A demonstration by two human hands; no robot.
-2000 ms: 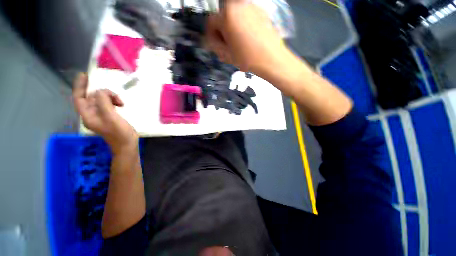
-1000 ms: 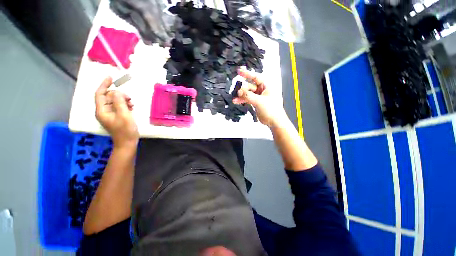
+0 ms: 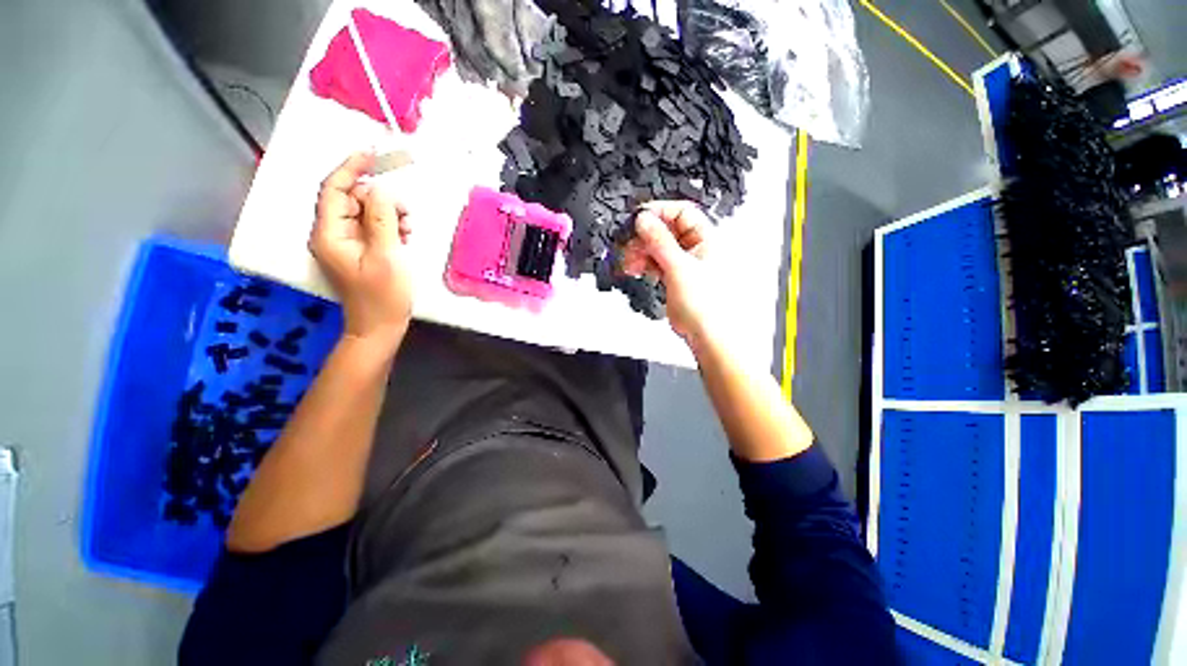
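My left hand is over the left of the table with fingers curled and apart; no held piece shows. A short grey strip lies just beyond its fingertips. My right hand is at the near right edge of a heap of flat black pads. Its thumb and index finger pinch a small dark pad, hard to tell from the heap behind. The pink holder with a black insert sits between my hands, touched by neither.
A flat pink pad with a white stick across it, grey crumpled cloth and a clear plastic bag lie at the table's far side. A blue bin with black parts is at left. Blue-panelled racks with black goods stand at right.
My right hand came back from the overhead area to the pad heap and remains there, its fingers now closer together. The view has shifted, and my left hand is nearer the grey strip than at first.
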